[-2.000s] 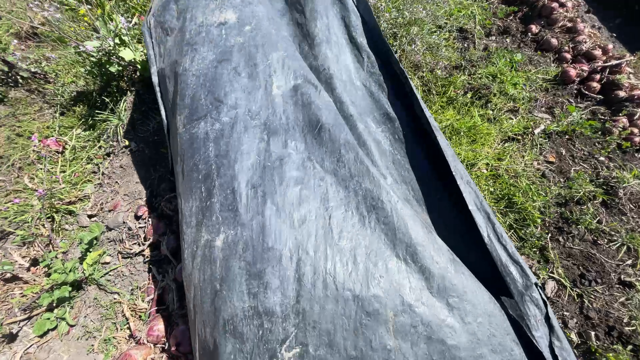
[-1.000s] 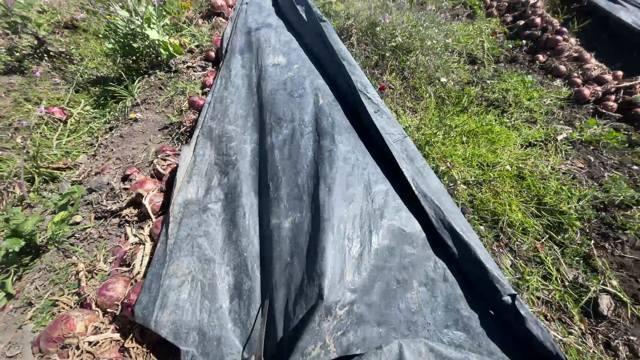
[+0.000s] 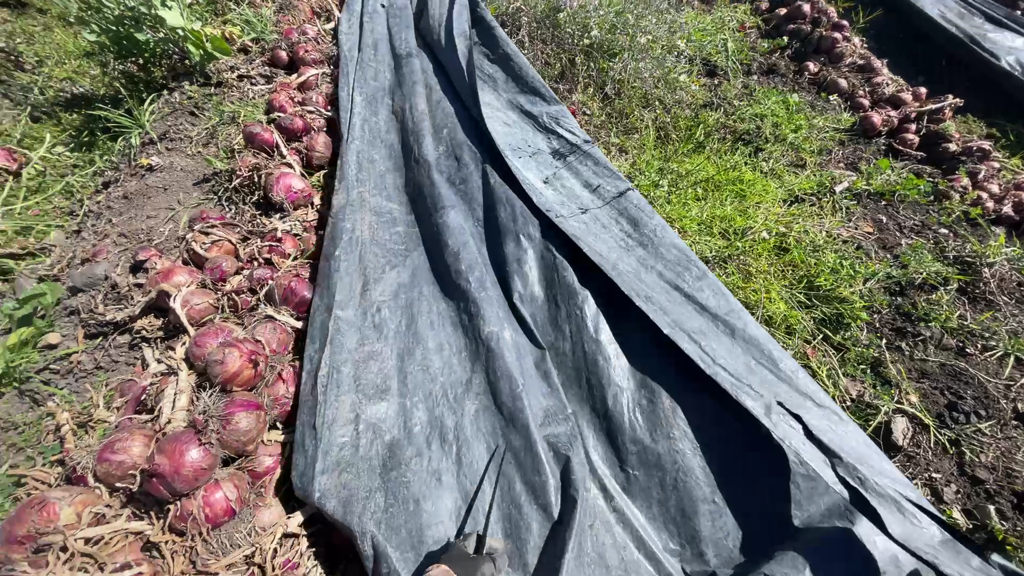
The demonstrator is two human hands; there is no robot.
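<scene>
A grey-black plastic sheet (image 3: 400, 288) runs lengthwise through the middle of the view, creased, with a long fold along its right side. Red onions (image 3: 182, 462) with dry stalks and roots lie in a row against its left edge. At the bottom edge, the tip of what looks like my right hand (image 3: 440, 570) shows at the base of a pair of narrow pointed shears (image 3: 482, 512), their blades slightly apart over the sheet. Most of that hand is cut off by the frame. My left hand is out of view.
Bare soil and weeds (image 3: 152, 192) border the onions on the left. A grass strip (image 3: 744, 216) lies right of the sheet. Beyond it, another row of onions (image 3: 904, 120) runs beside a second dark sheet (image 3: 980, 28) at the upper right.
The sheet has shifted to the right and lies narrower and more folded, with many more onions uncovered along its left side. The shears have come into view at the bottom.
</scene>
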